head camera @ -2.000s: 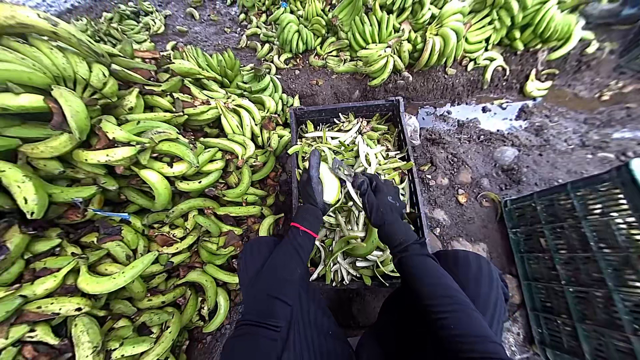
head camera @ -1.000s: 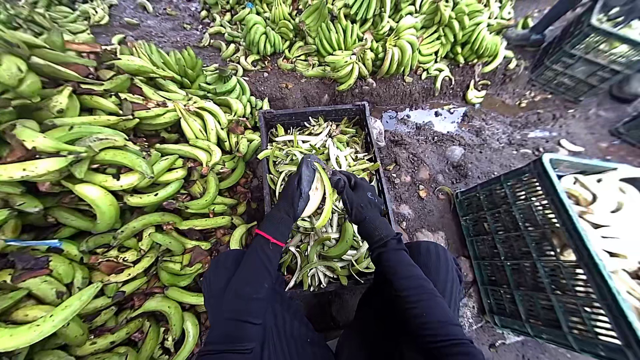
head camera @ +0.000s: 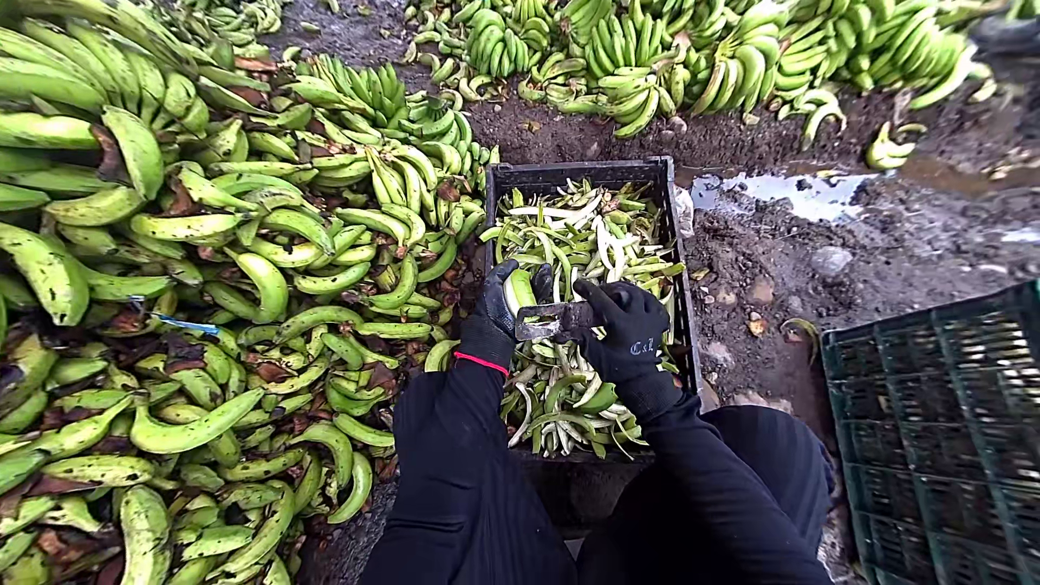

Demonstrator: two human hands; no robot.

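Note:
My left hand (head camera: 497, 313), in a black glove with a red cuff edge, is closed around a green plantain (head camera: 517, 291), held upright over the black plastic crate (head camera: 689, 325). My right hand (head camera: 630, 329), also black-gloved, grips a short, flat metal blade (head camera: 554, 321), probably a knife or peeler. The blade lies across the lower part of the plantain, close to my left fingers. Beneath both hands, green and whitish plantain peels (head camera: 569, 398) fill much of the crate. My left fingers and the blade hide part of the plantain.
Loose green plantains (head camera: 268, 284) are heaped on the left. Bunches of green plantains (head camera: 626, 49) lie along the far side. A dark green plastic crate (head camera: 918, 414) stands at the right. Muddy ground with stones and a puddle (head camera: 800, 195) lies between it and the far bunches.
One second ago a pale, partly peeled plantain was upright between my hands; now a green-skinned one is in my left hand, with the blade across it. The view has swung left.

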